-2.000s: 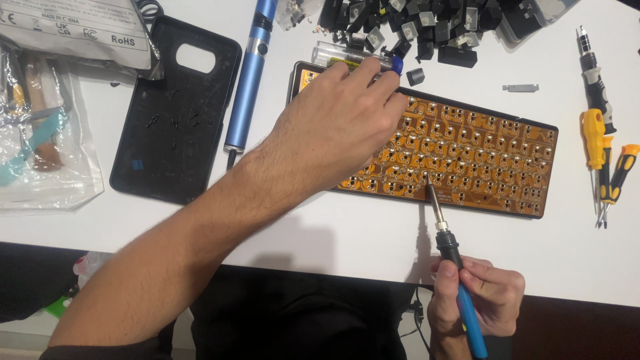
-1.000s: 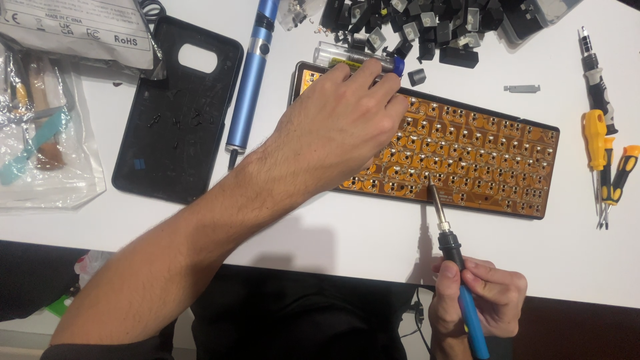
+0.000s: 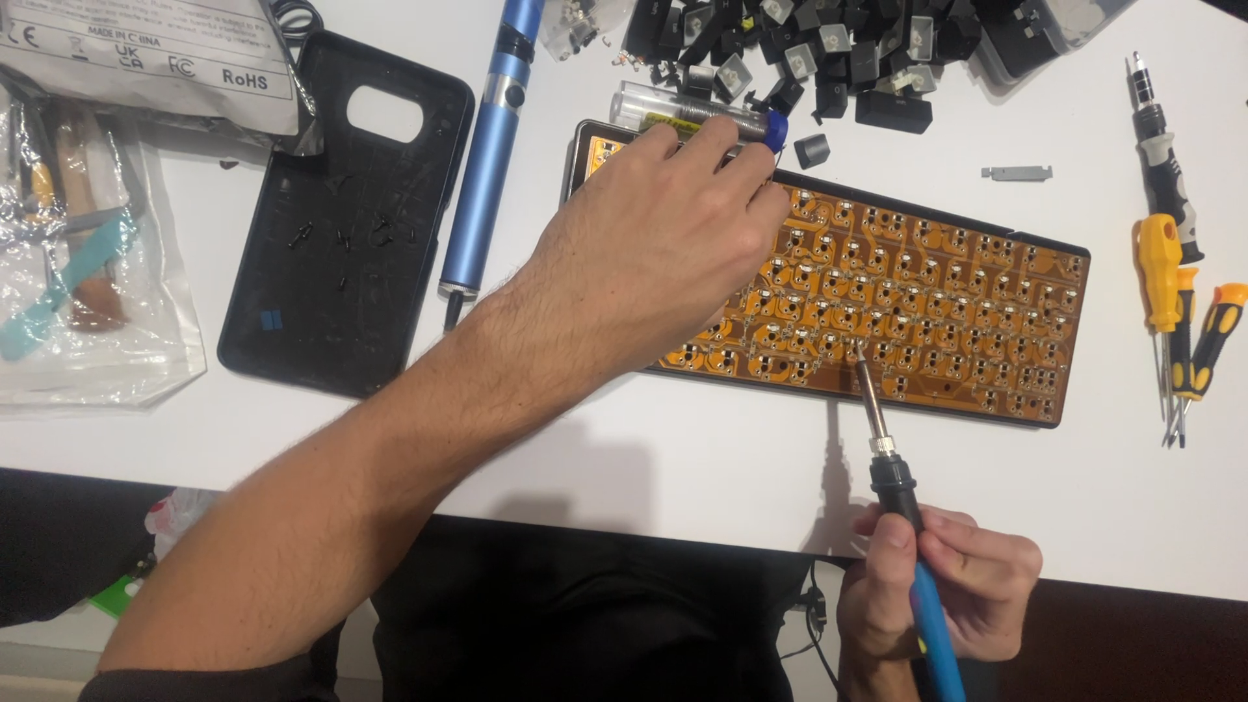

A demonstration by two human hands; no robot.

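A keyboard circuit board (image 3: pixel 936 322), orange-brown in a black frame, lies with its soldered side up. My right hand (image 3: pixel 946 585) grips a soldering iron (image 3: pixel 895 478) with a blue handle, its metal tip at the board's lower middle. Over the board's upper left part is my left hand (image 3: pixel 682 214), palm down, fingers bent at a clear tube of solder wire (image 3: pixel 673 109) with a blue cap. Its fingertips are hidden, so whether they pinch the tube or only rest on it is unclear. Beside the blue cap lies a dark keycap (image 3: pixel 811 150).
Black keycaps (image 3: pixel 863 58) are heaped behind the board. To the left lie a blue pen-shaped tool (image 3: pixel 485 175), a black plastic cover (image 3: pixel 341 312) holding small screws, and plastic bags (image 3: pixel 146 322). A small grey metal part (image 3: pixel 1017 174) and several screwdrivers (image 3: pixel 1158 273) lie right.
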